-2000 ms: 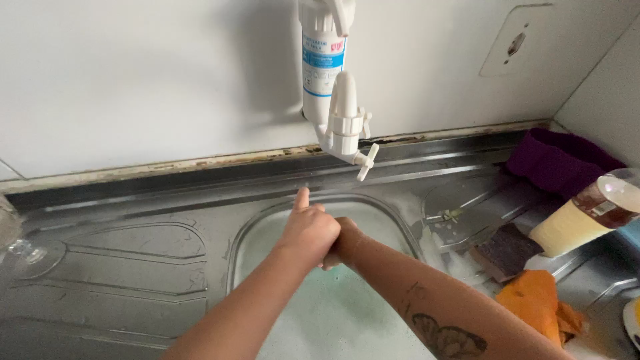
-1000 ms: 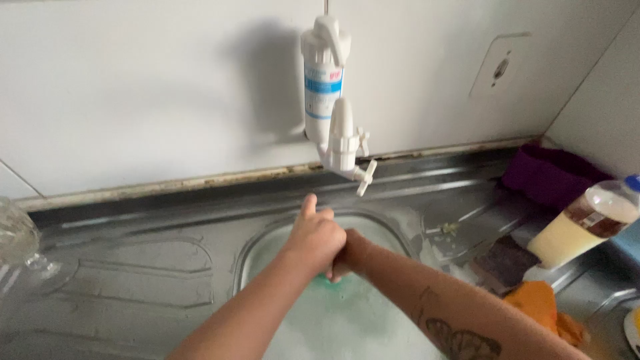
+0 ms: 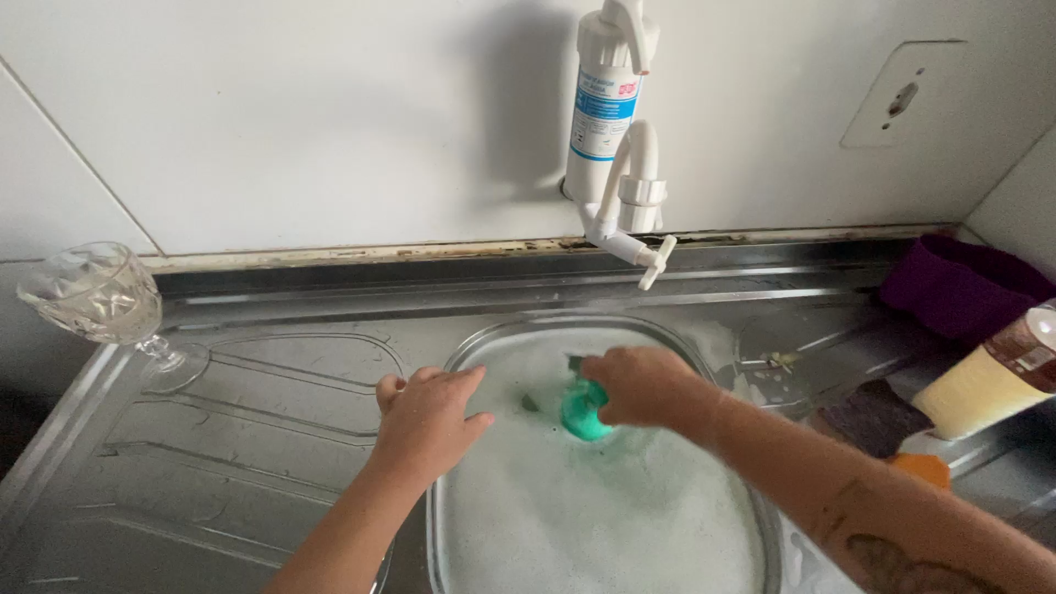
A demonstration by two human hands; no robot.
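Note:
A steel sink basin point(image 3: 770, 528) holds cloudy, soapy water. Over its upper right part, my right hand point(image 3: 639, 386) grips a green object point(image 3: 584, 412) that lies partly in the water; its kind cannot be told. My left hand point(image 3: 431, 417) hovers at the basin's left rim with fingers apart and nothing in it. A small dark shape shows in the water between the hands. Behind the basin, a white water filter tap point(image 3: 615, 124) is fixed to the wall.
A stemmed cut-glass goblet point(image 3: 107, 297) stands on the left drainboard point(image 3: 272, 396). At right are a purple container point(image 3: 961, 285), a dark sponge point(image 3: 879, 417), an orange cloth point(image 3: 922, 470) and a bottle of pale yellow liquid point(image 3: 973, 388). A wall socket point(image 3: 903, 97) is above.
My hands, together over the basin before, have moved apart, the left one leftward. My right hand is now on the green object. The view has shifted, showing more of the goblet.

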